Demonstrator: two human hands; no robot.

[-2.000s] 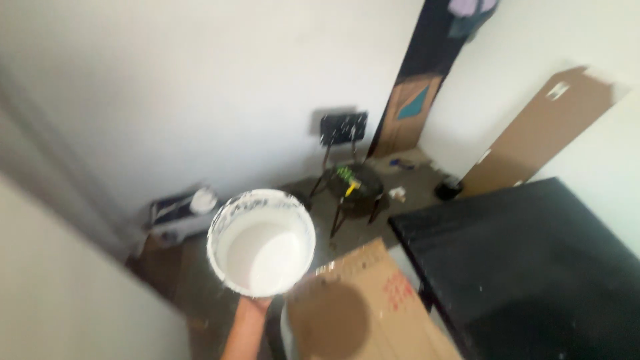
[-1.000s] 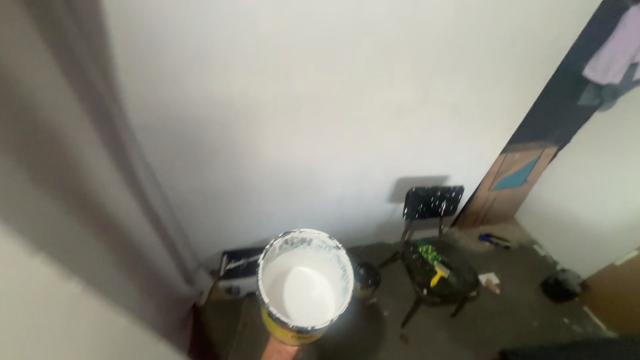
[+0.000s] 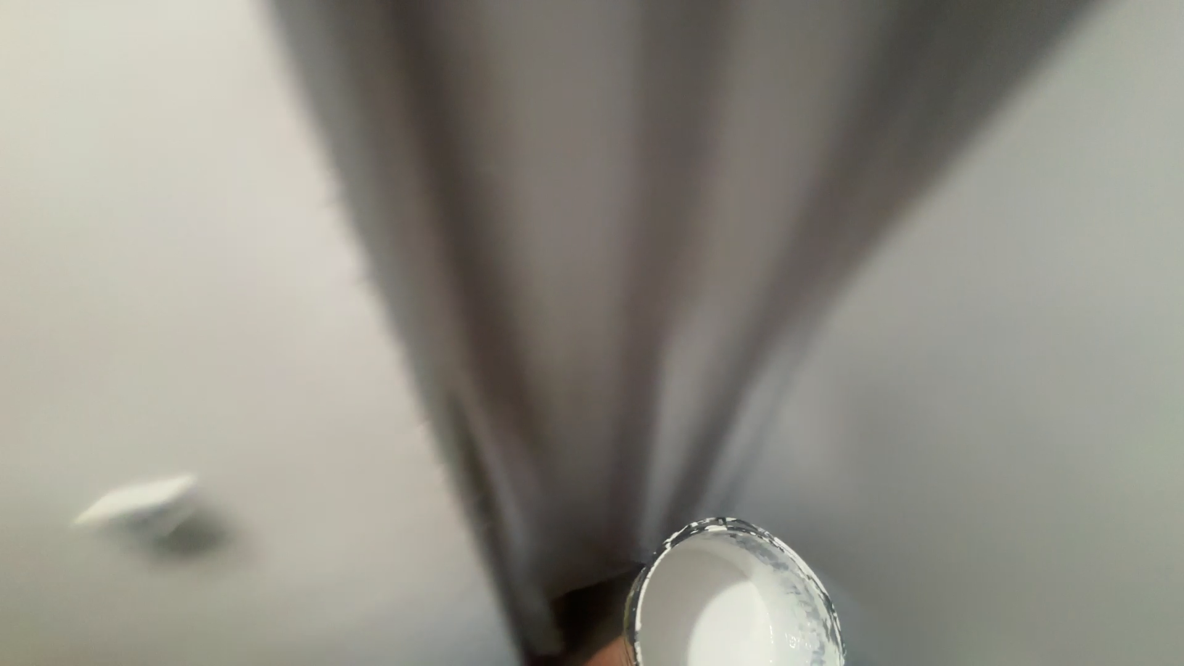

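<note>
My left hand (image 3: 608, 653) shows only as a small patch of skin at the bottom edge, against the left side of a round paint bucket (image 3: 643, 592). The bucket is held upright enough to look into. White paint (image 3: 735, 629) lies inside it, and its dark rim is smeared with dried white paint. Its lower part is cut off by the frame. The right hand does not show.
A long grey curtain (image 3: 573, 231) hangs in folds behind the bucket, blurred. Pale wall (image 3: 185, 277) lies to its left, with a small white fixture (image 3: 139, 499) jutting out. More pale wall (image 3: 1036, 370) stands at the right.
The view has swung far to the left, onto the curtain. The chair, the cardboard and the black tabletop have left the view. The bucket is still held.
</note>
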